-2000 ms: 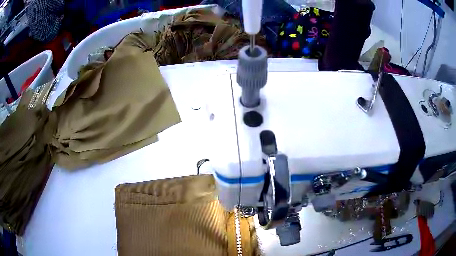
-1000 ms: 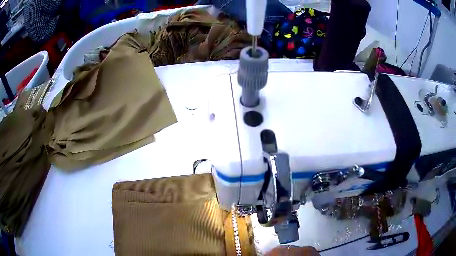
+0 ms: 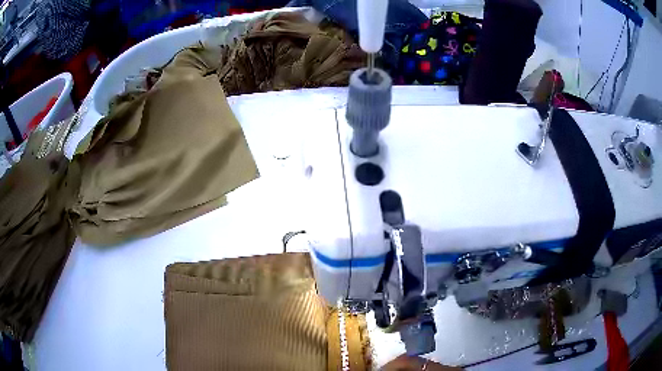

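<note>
The ribbed brown panel [image 3: 247, 315] lies flat left of the needle area and runs off the bottom edge. A zipper [image 3: 343, 340] with metal teeth on tan tape lies along its right edge, its upper end hidden under the machine head [image 3: 464, 174]. Yellow light falls there. A small part of what looks like my right hand [image 3: 417, 364] shows at the bottom edge, right of the zipper, cut off; its fingers and any hold cannot be made out. My left hand is not in view.
Stacked brown panels [image 3: 160, 159] lie bunched at the table's left. Behind is a white tub [image 3: 120, 69] of brown work. Dark snips [image 3: 567, 351], a red strip [image 3: 617, 340] and a plastic-wrapped bundle [image 3: 508, 301] lie right of the needle. A dark roll [image 3: 499, 51] stands behind.
Part of a hand has come in at the bottom edge; since one second ago it has shifted slightly left and lower. The metal take-up lever area looks different. The panel has hardly moved.
</note>
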